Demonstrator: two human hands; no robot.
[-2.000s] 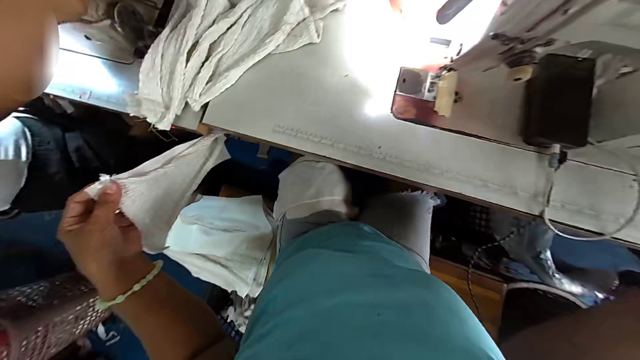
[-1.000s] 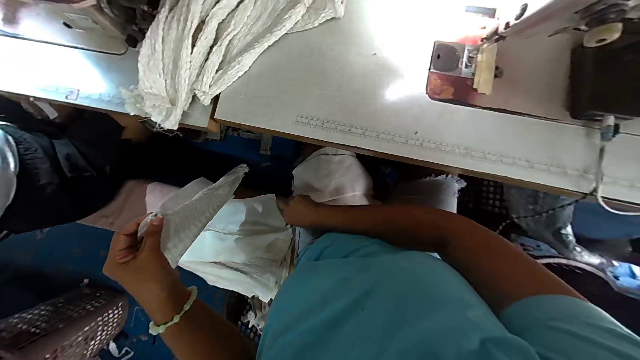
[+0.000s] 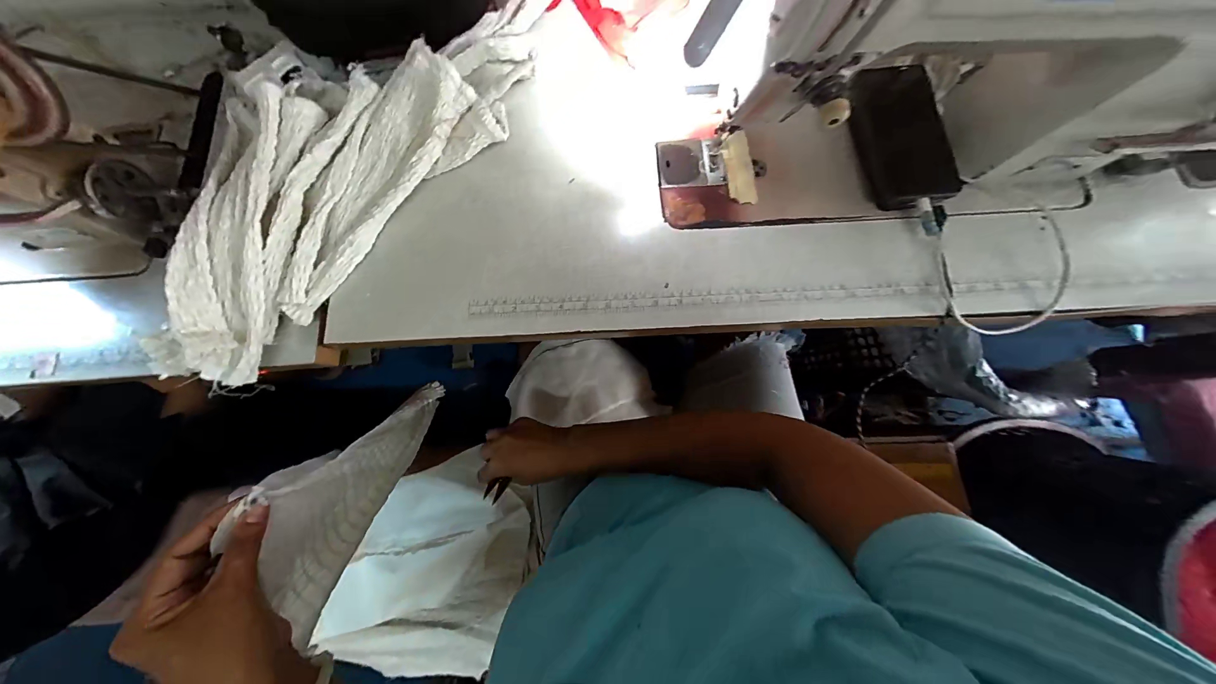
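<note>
My left hand (image 3: 223, 589), at the lower left, pinches the edge of a white textured cloth piece (image 3: 332, 513) between thumb and fingers; the cloth hangs with its pointed end toward the table. My right hand (image 3: 530, 454) is over my lap, closed around a small dark tool with two pointed tips (image 3: 496, 488), which looks like thread snips; most of it is hidden in the fist. Beneath and beside both hands lie white cloth pieces (image 3: 427, 570). Another white cloth (image 3: 584, 380) covers my knee.
A sewing machine (image 3: 1035, 104) stands on the white table (image 3: 570, 237), with its needle plate (image 3: 682, 163) and a dark box with a cable (image 3: 902, 138). Gathered white cloth strips (image 3: 313, 190) hang over the table's left edge. A second machine (image 3: 85, 190) is at far left.
Two seconds ago the right hand was out of view; it came over the lap by one second ago and now shows the pointed tool. The left hand still holds the cloth.
</note>
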